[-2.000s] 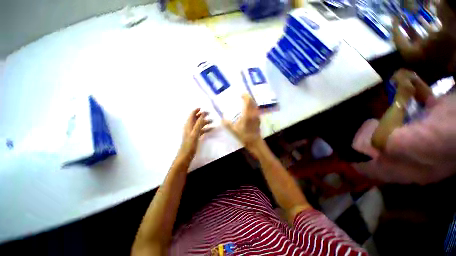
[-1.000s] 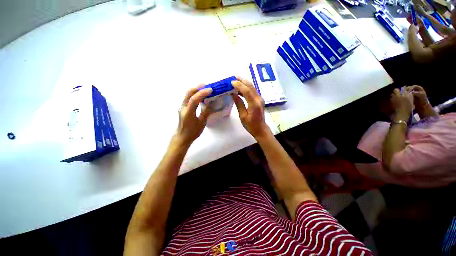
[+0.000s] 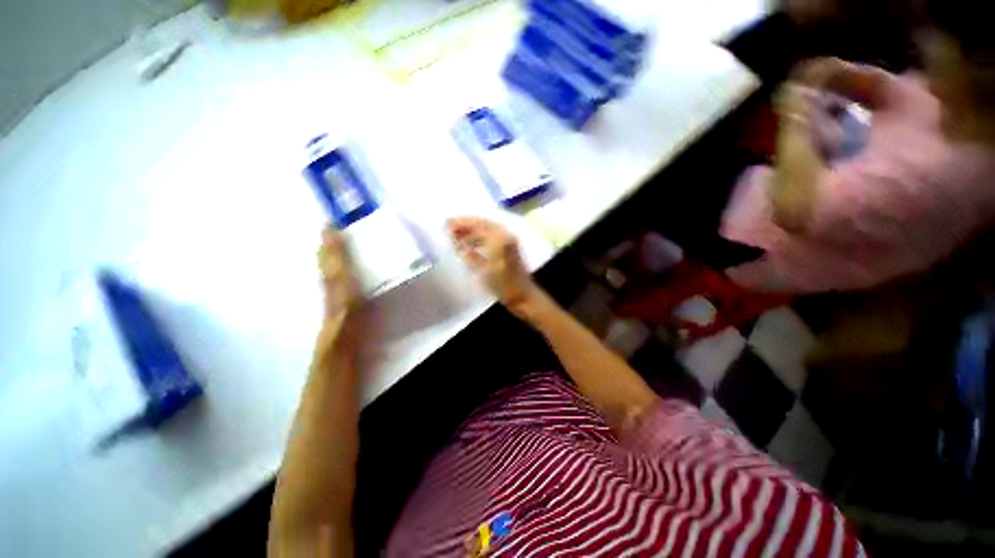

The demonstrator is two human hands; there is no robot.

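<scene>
The picture is blurred. A white retail box (image 3: 384, 253) with a dark blue panel lies in front of me, appearing slightly raised off the table. My left hand (image 3: 337, 270) is at its left edge and seems to grip it there; the thumb is hard to make out. My right hand (image 3: 487, 257) is to the right of the box, apart from it, with loosely curled fingers and nothing visible in it. A second retail box (image 3: 508, 159) lies face up on the table beyond my right hand.
A short stack (image 3: 151, 354) stands at the left of the white table (image 3: 246, 229). A fanned stack (image 3: 573, 60) stands at the back right. A person in a pink top (image 3: 873, 191) is at the right, near a red stool (image 3: 698, 294). Yellow item at the back.
The box was upright between both hands; now its face shows and only my left hand is at it. My right hand has moved away. The view has shifted right and down.
</scene>
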